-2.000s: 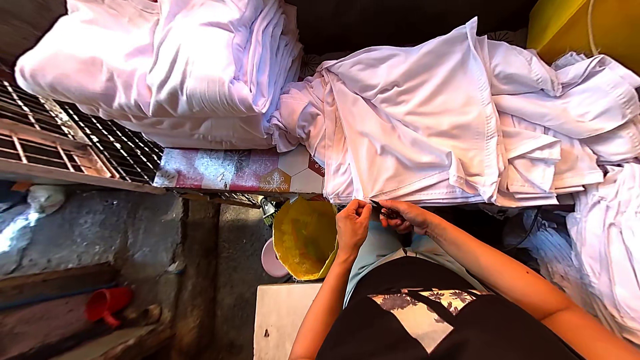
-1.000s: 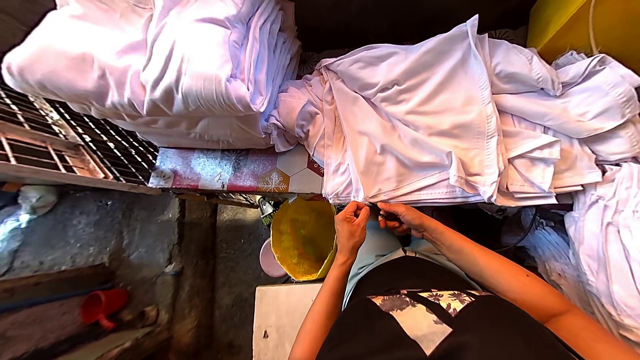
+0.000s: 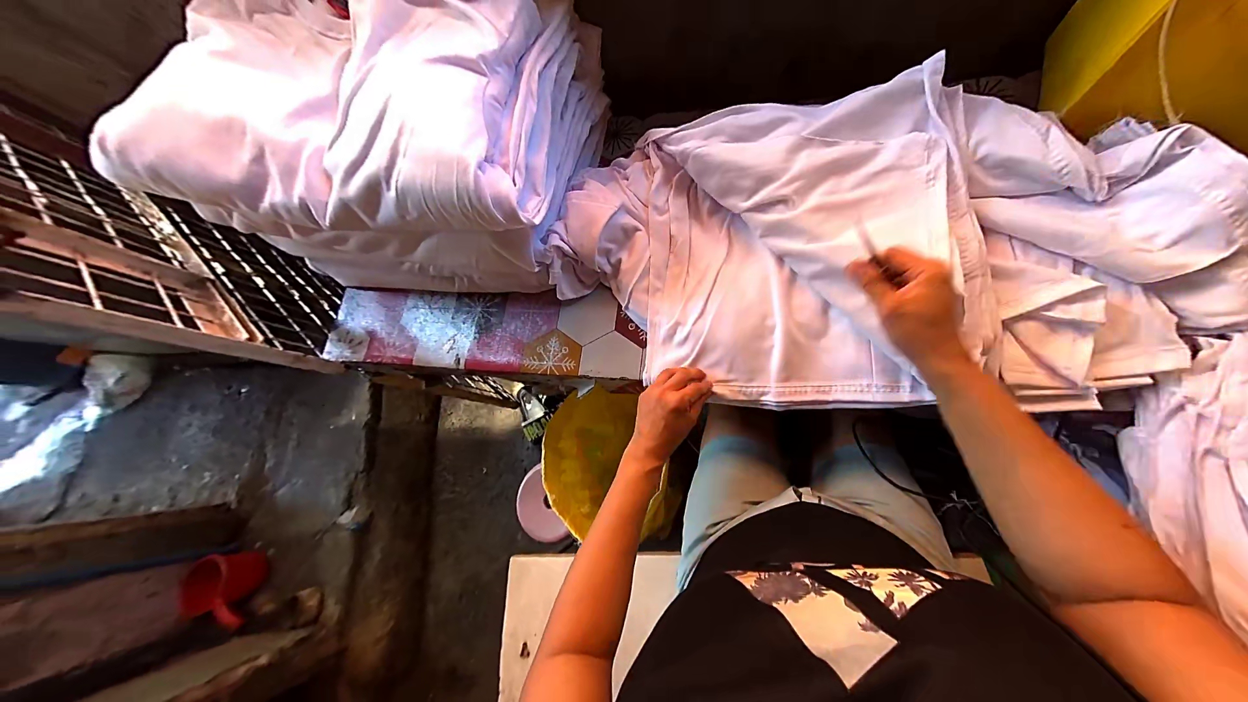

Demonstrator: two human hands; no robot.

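Note:
White garments (image 3: 770, 322) lie layered on the work surface, with a stitched hem along the front edge. At the front left corner of the top one, my left hand (image 3: 671, 405) pinches the cloth near the hem. My right hand (image 3: 912, 292) is over the folded-back flap and holds a small, dark, pointed tool (image 3: 875, 252), blurred; its kind cannot be told. On the left stands a tall stack of folded white garments (image 3: 390, 146). More crumpled white cloth (image 3: 1170, 214) lies to the right.
A snowflake-patterned covering (image 3: 468, 327) shows on the surface's front left part. Below it stand a yellow bucket (image 3: 585, 458) and a pink round thing (image 3: 539, 507). A metal grille (image 3: 117, 253) is at the left, a red dipper (image 3: 222, 585) lower left, a yellow box (image 3: 1111, 58) upper right.
My hands were close together at the front hem; the right hand has moved up and right over the cloth. The top layer's front part now lies folded back.

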